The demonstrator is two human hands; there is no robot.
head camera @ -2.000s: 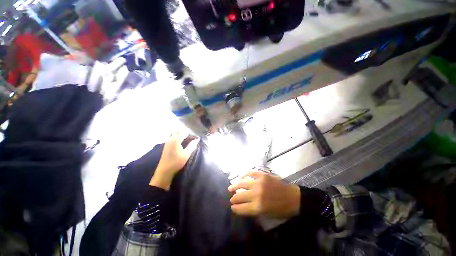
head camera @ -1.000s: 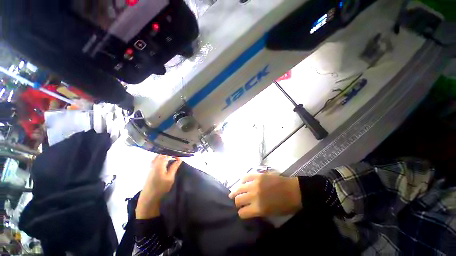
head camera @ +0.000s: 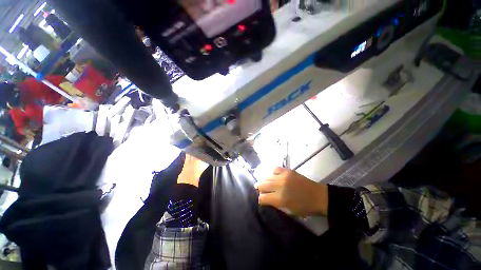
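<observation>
A black garment piece [head camera: 237,221] runs from the needle area down over the table edge toward my lap. My left hand [head camera: 192,170] lies on the cloth just left of the needle, its fingertips hidden behind the machine head. My right hand [head camera: 292,194] is at the cloth's right edge, fingers bent and holding it. The white lockstitch machine [head camera: 253,113] with a blue stripe stands over the cloth. The needle and presser foot are lost in glare.
A black garment bundle [head camera: 58,205] lies at the left. A screwdriver [head camera: 335,141] and thin metal tools [head camera: 373,115] lie right of the needle. A printed ruler [head camera: 369,166] runs along the front edge. A phone on a holder [head camera: 221,37] hangs above the machine head.
My left hand has moved forward, close to the needle and partly behind the machine head. The cloth is now drawn into folds at the needle. The camera view has shifted.
</observation>
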